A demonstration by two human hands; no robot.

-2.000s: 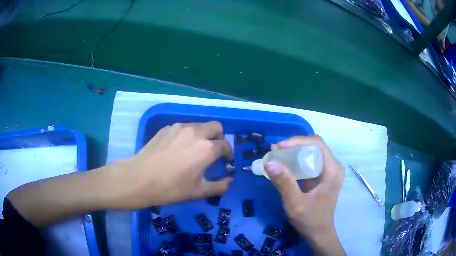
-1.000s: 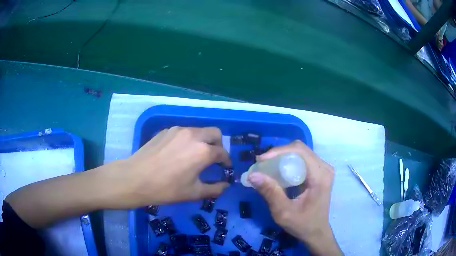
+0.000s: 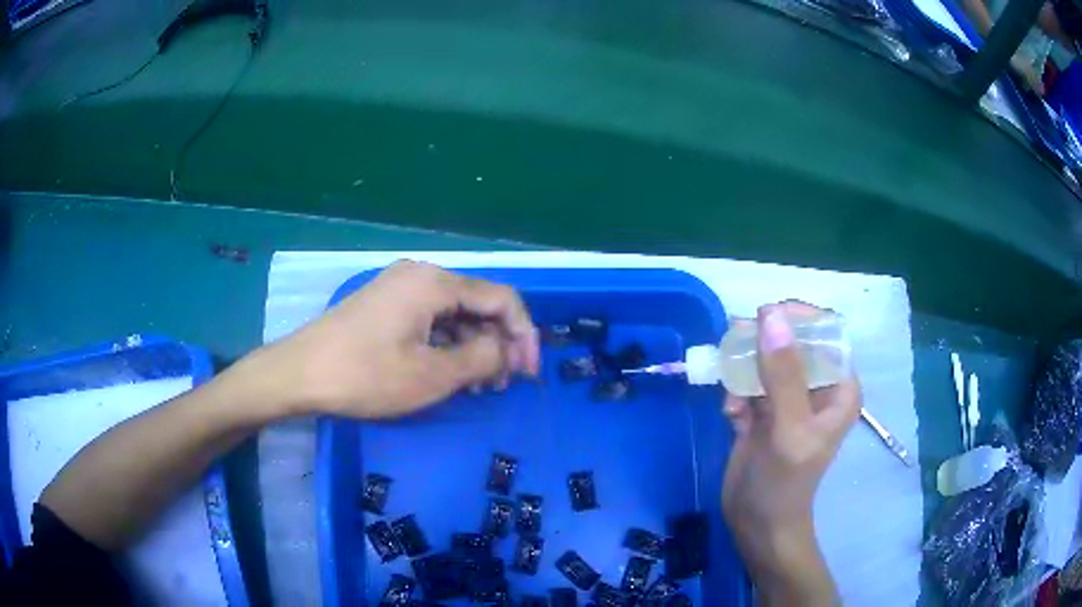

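Note:
My right hand (image 3: pixel 789 439) holds a translucent bottle (image 3: pixel 819 356) sideways over the right rim of a blue tray (image 3: pixel 641 285). Its thin needle tip points left over the tray. My left hand (image 3: pixel 415 344) is over the tray's upper left with its fingers curled. It is slightly blurred, and whether the fingertips hold a small part cannot be told. Many small glossy black parts (image 3: pixel 581 490) lie loose in the tray, most towards the near side. A few lie at the back, near the needle.
A white sheet (image 3: pixel 291 462) lies under the tray. Tweezers (image 3: pixel 884 439), a spare bottle (image 3: pixel 971 471), pale slim tools (image 3: pixel 973 401) and clear plastic bags (image 3: pixel 973 540) are at right. A second blue tray (image 3: pixel 220 522) is at left. A black curved part with wires (image 3: pixel 214 14) lies at top left.
My right hand has drawn the bottle right, away from my left hand. My left hand has moved slightly up, and the black part at its fingertips no longer shows clearly. The curved part has entered view.

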